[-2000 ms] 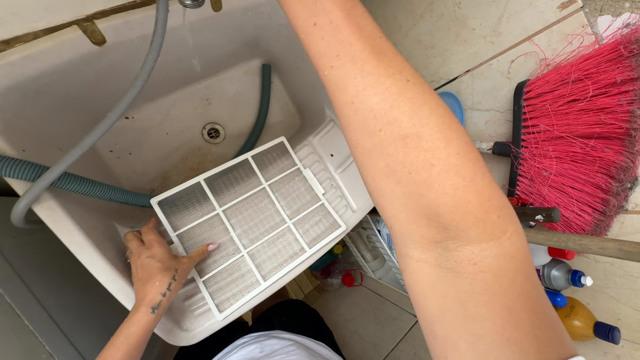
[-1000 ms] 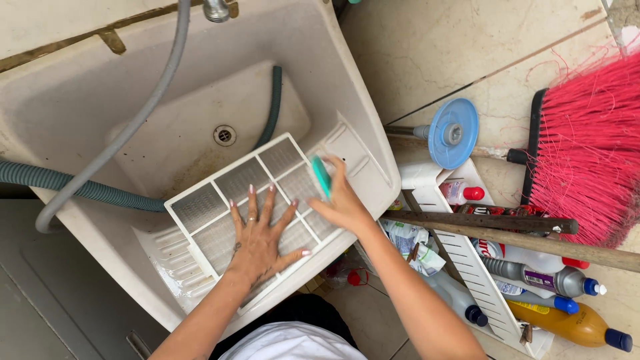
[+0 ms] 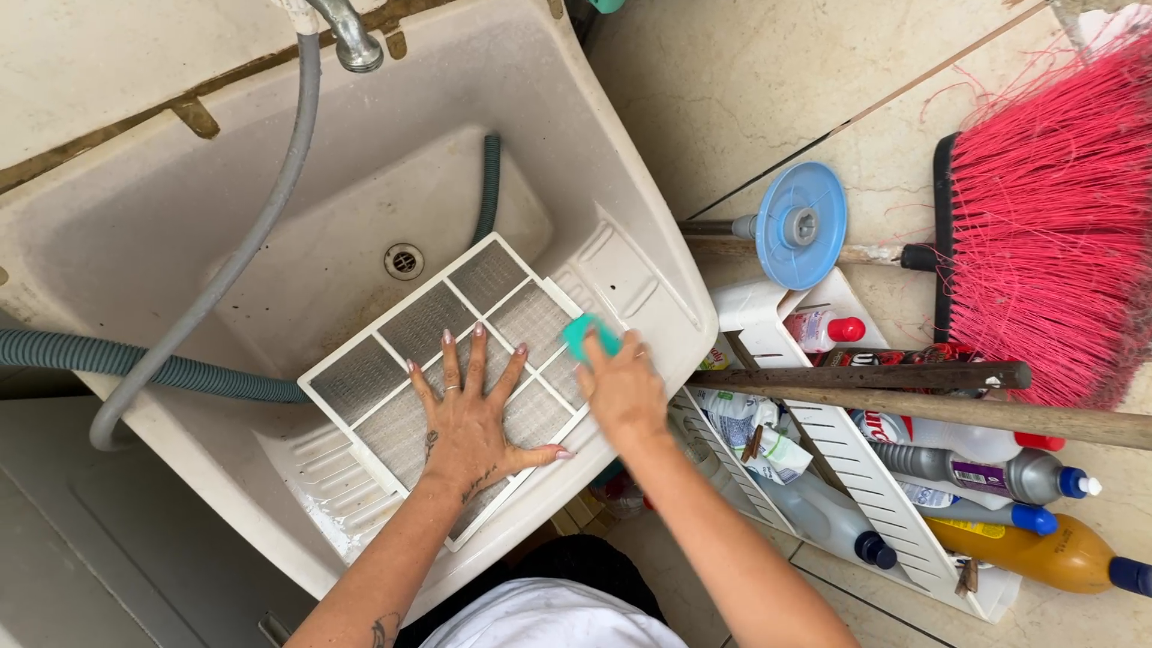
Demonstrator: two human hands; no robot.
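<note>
A white-framed mesh air filter (image 3: 367, 378) lies tilted across the front of a white laundry sink (image 3: 576, 180), partly over its ribbed washboard. My left hand (image 3: 472, 418) is pressed flat on the mesh with its fingers spread. My right hand (image 3: 625, 387) grips a green brush (image 3: 589, 337), blurred, at the filter's right edge; its underside is hidden. A drain (image 3: 404, 261) shows in the basin beyond the filter.
A grey hose (image 3: 270, 207) and ribbed green hose (image 3: 207, 373) cross the sink's left side below a metal faucet (image 3: 358, 49). At right stand a white rack (image 3: 846, 432) with several bottles, wooden handles (image 3: 945, 409) and a pink broom (image 3: 1044, 225).
Two seconds ago my left hand held the filter's left edge; now it lies flat on the mesh. My right arm, earlier reaching forward, has come back, with the green brush in my right hand.
</note>
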